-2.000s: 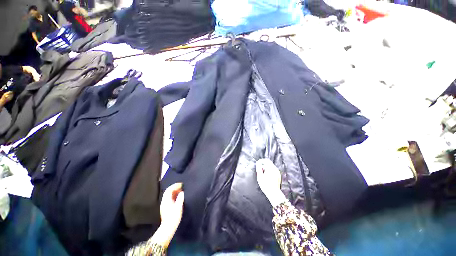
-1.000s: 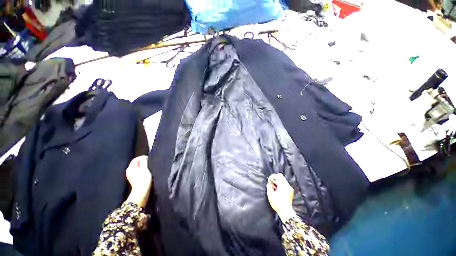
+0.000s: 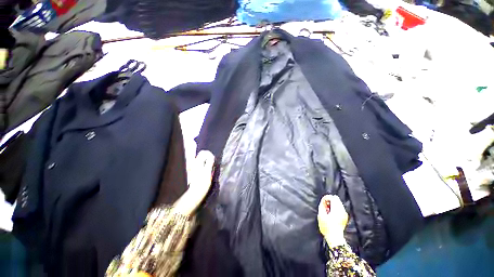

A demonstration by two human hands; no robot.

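A navy coat [image 3: 363, 162] lies spread open, its shiny dark lining [image 3: 287, 162] facing up and wrinkled. Its collar is at the far end; its near end runs out of the picture. My left hand [image 3: 199, 181] is at the coat's left edge and appears to grip the cloth, with its fingers partly hidden. My right hand [image 3: 332, 216] is a closed fist over the right part of the lining. A small reddish part shows in it, seemingly the thread snips [image 3: 328, 204]; their tips are too small to make out.
A second navy coat [image 3: 103, 178] with a hanger lies at the left, over brown cloth [image 3: 172, 162]. Beyond are grey garments [image 3: 49, 76], a dark pile [image 3: 168, 16], thin hangers and a light blue bag [image 3: 292, 11]. A brown strip [image 3: 463, 186] lies at the right table edge.
The coat's left front has been turned outward, baring much more lining than two seconds ago. Since one second ago, the coats and both hands appear further right in the view, mostly as the view shifts.
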